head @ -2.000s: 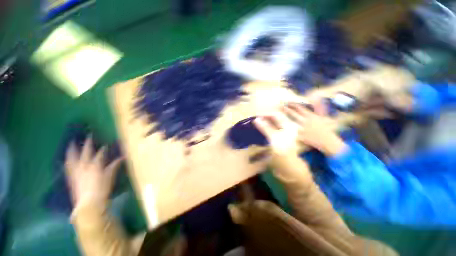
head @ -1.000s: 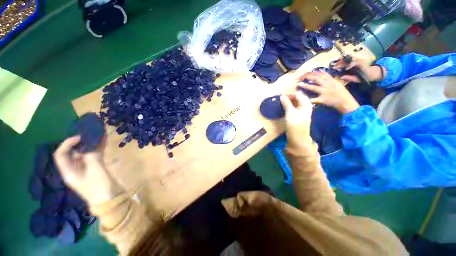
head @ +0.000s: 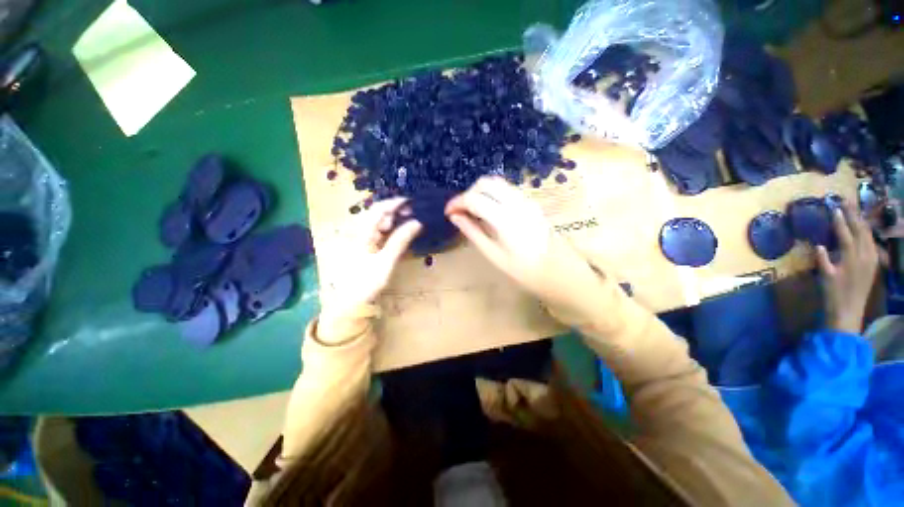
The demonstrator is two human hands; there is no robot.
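A dark oval plate (head: 432, 220) is between my two hands at the near edge of the heap of small parts (head: 446, 124). My left hand (head: 372, 248) holds its left side with the fingertips. My right hand (head: 499, 223) has its fingertips at the plate's right side; whether it grips the plate or a small part is too small to tell. The heap lies on the cardboard sheet (head: 446, 322). Worked plates lie in a row to the right, one plate (head: 688, 242) nearest me and another (head: 770, 235) beyond it.
A loose plate pile (head: 233, 248) lies on the green surface at left. A clear plastic bag (head: 684, 69) stands behind the heap, with far plate stock (head: 743, 119) beside it. The neighbour's hand (head: 849, 262) is at the row. A carton of plates (head: 159, 460) is below the bench edge.
My left hand has brought a plate from the left to the heap. My right hand has left the plate in the row and come back to the heap. The view has shifted.
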